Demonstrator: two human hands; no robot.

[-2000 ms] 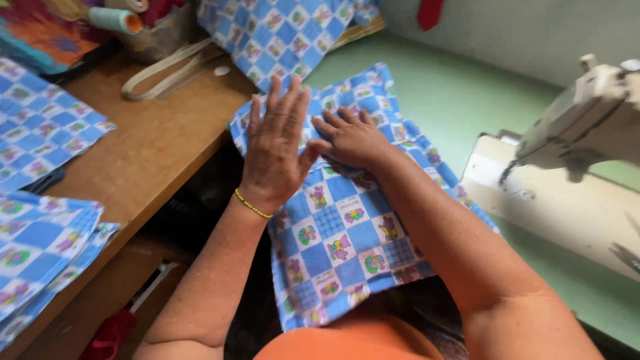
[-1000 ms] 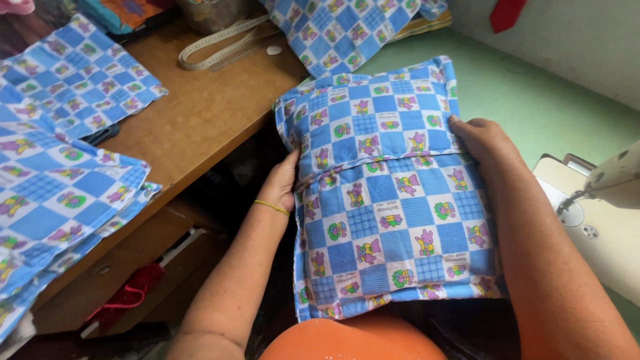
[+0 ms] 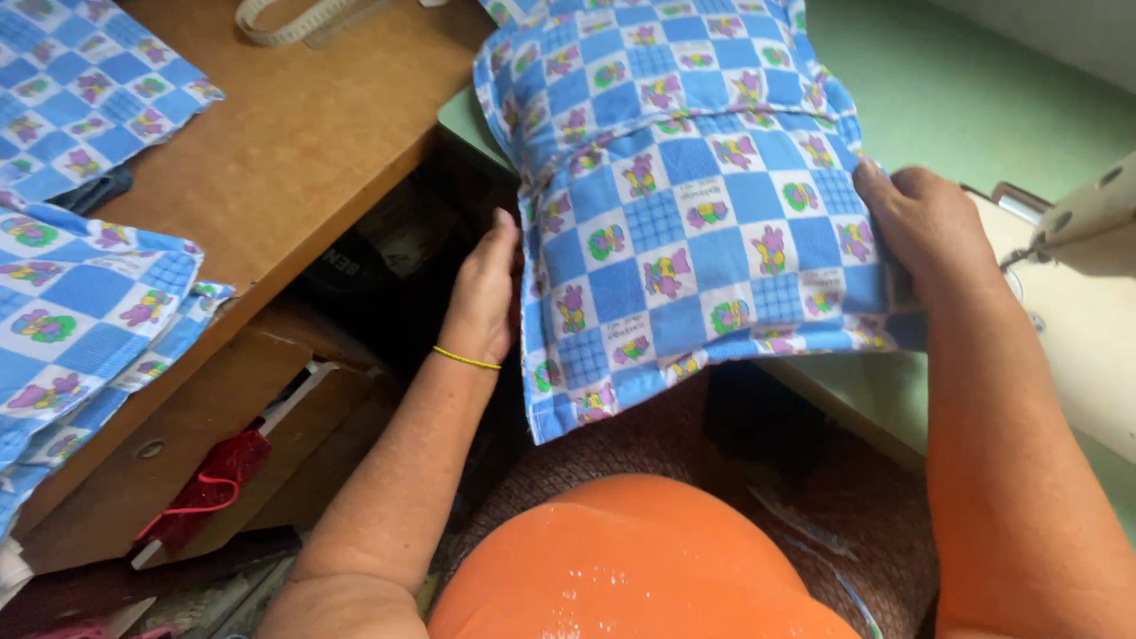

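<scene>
A stuffed pillow in blue and white checked cotton with printed animals (image 3: 692, 240) lies tilted between my hands, a seam or flap edge running across its upper part. My left hand (image 3: 486, 288) is at the pillow's left edge, thumb up along the side, its other fingers hidden beneath or behind. On the right edge, my right hand (image 3: 932, 217) grips the cloth with the thumb on top and the fingers out of sight. The pillow's lower edge hangs above my lap, and its upper part rests over the green table.
The sewing machine (image 3: 1092, 222) stands right of my right hand on the green tabletop (image 3: 932, 98). Matching fabric pieces (image 3: 89, 284) lie on the wooden desk (image 3: 293, 133) at left, with a measuring tape (image 3: 288, 27) at its back. Below is an open drawer (image 3: 257, 479).
Two seconds ago both hands lay flat on top of the pillow; now they are at its sides. Since one second ago the pillow has moved forward, away from my body.
</scene>
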